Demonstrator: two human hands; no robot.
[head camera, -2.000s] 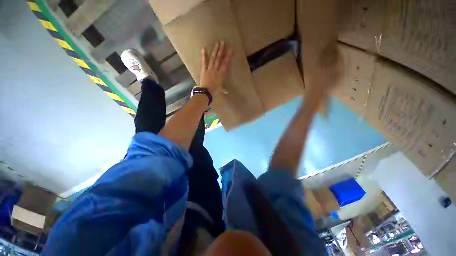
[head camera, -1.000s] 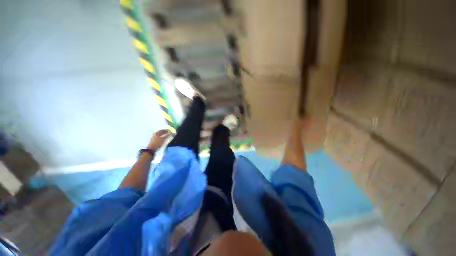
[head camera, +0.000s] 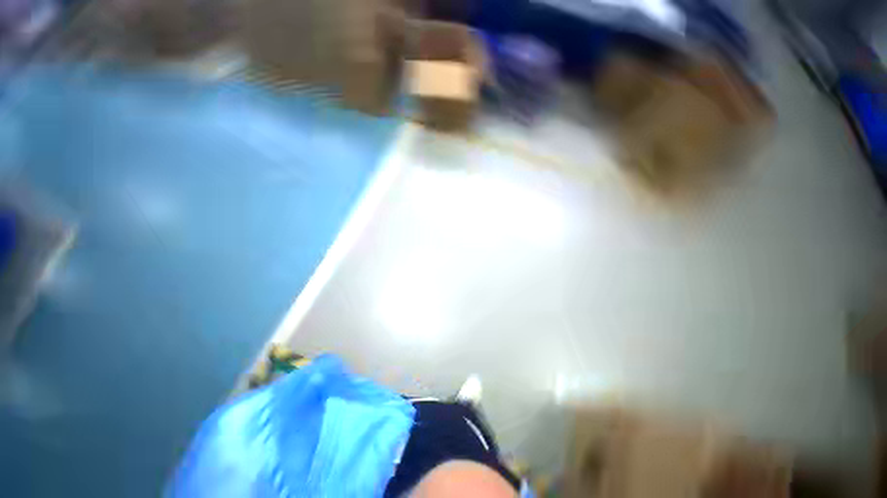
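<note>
Neither of my hands is in view. The frame is strongly blurred. My blue sleeve or smock (head camera: 301, 433) is at the bottom, beside my dark trouser leg (head camera: 443, 443) and the white tip of a shoe (head camera: 471, 390). Nearest ahead is the floor, blue (head camera: 195, 214) on the left and light grey (head camera: 467, 243) on the right, parted by a white line (head camera: 340, 238).
Brown cartons (head camera: 671, 117) stand at the upper right, with a smaller open carton (head camera: 443, 78) at the top middle. More brown cardboard (head camera: 661, 452) is at the lower right. Yellow-black tape (head camera: 277, 362) shows by my sleeve. A blurred grey-edged object (head camera: 34, 258) is at the left rim.
My view has swung away from the large carton and pallet to open floor. Earlier my left hand lay on the carton flap, then came off it. Both hands have left the picture.
</note>
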